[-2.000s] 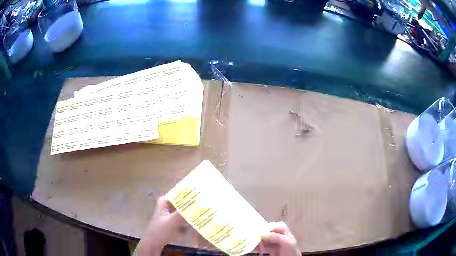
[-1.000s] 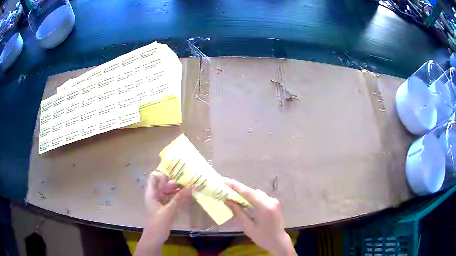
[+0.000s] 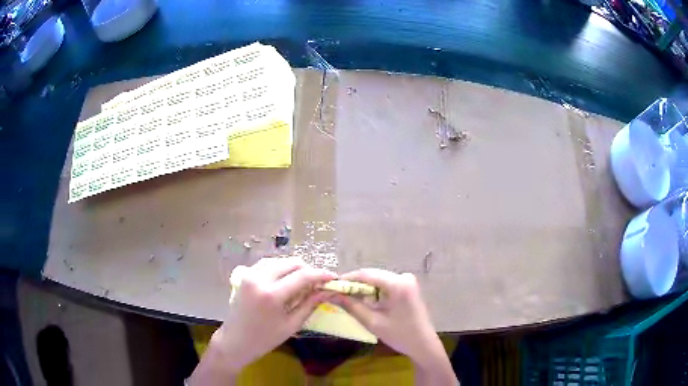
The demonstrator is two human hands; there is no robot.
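Note:
A small yellowish label sheet (image 3: 341,323) is folded between my two hands at the near edge of the cardboard mat (image 3: 460,264). My left hand (image 3: 273,301) grips its left part, with the fingertips at the fold. My right hand (image 3: 388,309) grips the right part, where a narrow folded strip with dark print shows. The fingers hide much of the sheet. A stack of printed label sheets (image 3: 173,121) lies at the left of the mat, with a plain yellow corner showing.
Clear-and-white containers stand at the right edge (image 3: 650,252) and on the dark green conveyor belt (image 3: 422,38) at the far left (image 3: 121,16). A green crate (image 3: 581,354) is low at right. Thin scraps (image 3: 451,136) lie on the mat. A carton (image 3: 83,339) is low at left.
The sheet was open and flat, then bent, and is now folded small between my hands. My hands have come close together. The view has shifted.

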